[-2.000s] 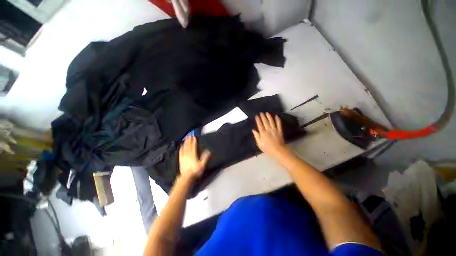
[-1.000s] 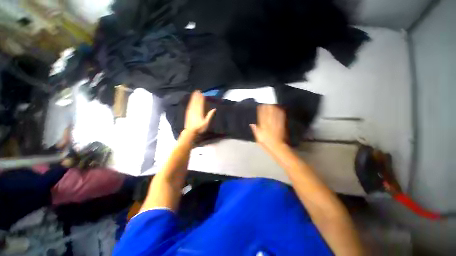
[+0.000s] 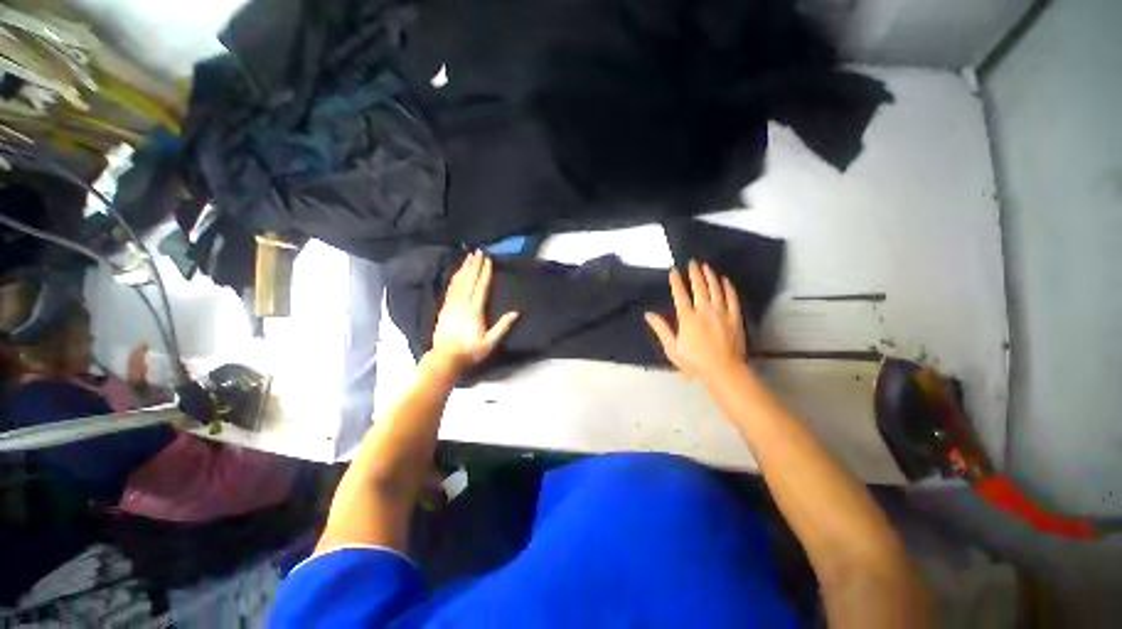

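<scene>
A black garment piece (image 3: 578, 313) lies lengthwise across the near part of the white table. My left hand (image 3: 468, 317) lies on its left part, palm down, fingers pointing away and thumb spread. My right hand (image 3: 704, 322) lies flat on its right part with the fingers apart. Neither hand grips anything. A small blue patch (image 3: 514, 246) shows just beyond my left hand. The steam iron (image 3: 917, 418) rests at the right end of the table, with its red-orange hose (image 3: 1027, 506) running to the right. Any board under the garment is hidden.
A large black garment pile (image 3: 554, 117) covers the far side. A tan block (image 3: 272, 283) and a white sheet (image 3: 338, 350) are at left. A second iron (image 3: 236, 396) and a person in pink (image 3: 203, 479) are at far left. A grey wall (image 3: 1064, 246) stands at right.
The view has turned, bringing the person at left into sight. My right hand has shifted slightly right along the garment and its fingers have spread. My left hand stays on the garment's left part.
</scene>
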